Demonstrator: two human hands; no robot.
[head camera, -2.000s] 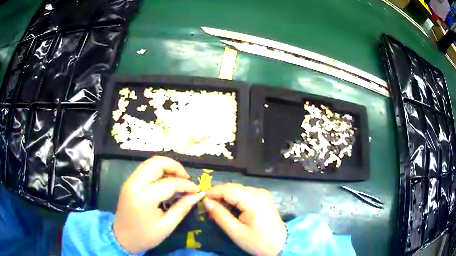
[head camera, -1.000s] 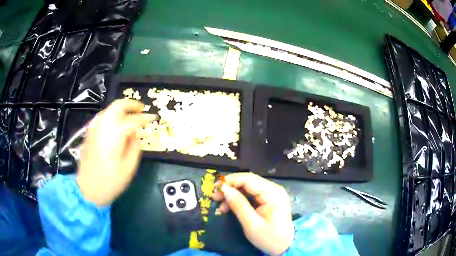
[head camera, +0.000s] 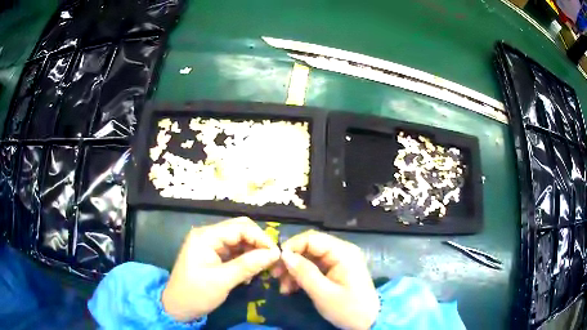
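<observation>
My left hand and my right hand meet at the fingertips below the left parts tray. Both pinch a tiny dark part between them; its shape is mostly hidden by the fingers. The left parts tray is black, thick-rimmed and densely filled with cream-white pieces. The right parts tray is butted against it and holds a looser heap of white, yellowish and clear-grey pieces. The phone unit with three lenses cannot be seen; my left hand covers the place where it lay.
Tweezers lie below the right tray. Two long pale strips lie beyond the trays. Glossy black compartment trays stand at the left and right. Worn yellow tape marks the green bench.
My left hand has come back from over the left parts tray to meet my right hand. The phone unit's camera block, visible a second ago, is now hidden.
</observation>
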